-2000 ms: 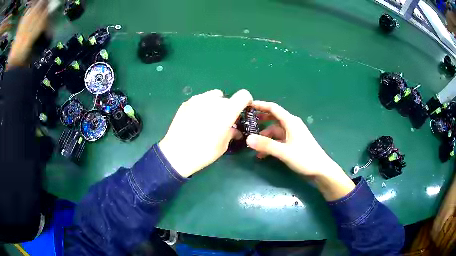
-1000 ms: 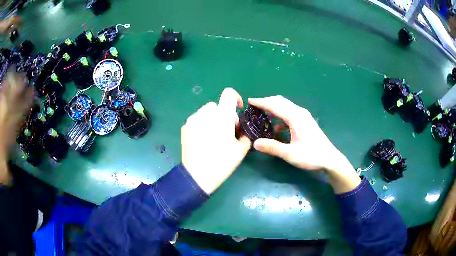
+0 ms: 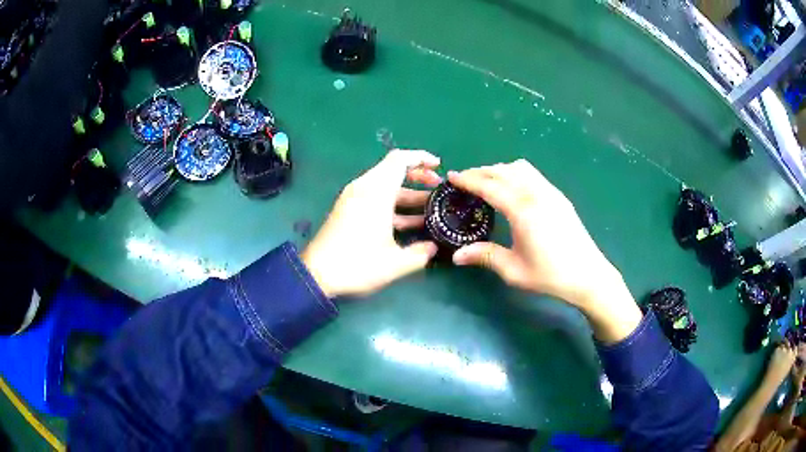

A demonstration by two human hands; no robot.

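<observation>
A black round housing (image 3: 459, 214) with a toothed ring face is held above the green bench in the middle of the view. Its open face points up towards me, with a faint reddish part inside. My right hand (image 3: 539, 234) grips it from the right, thumb below and fingers above. My left hand (image 3: 376, 229) is at its left side, fingers curled and thumb near the lower edge; whether it touches the housing is hard to tell. The underside of the housing is hidden.
Round LED boards (image 3: 202, 152) and black units lie at the left, with a finned block (image 3: 151, 179). A single black unit (image 3: 349, 42) stands beyond my hands. More black units (image 3: 708, 231) lie at the right. Another person's hand (image 3: 781, 361) shows at the lower right.
The view has shifted, moving the left pile right and up in the picture. The housing has turned so its ringed face shows. My left fingers have opened somewhat. The other person's hand at left is gone.
</observation>
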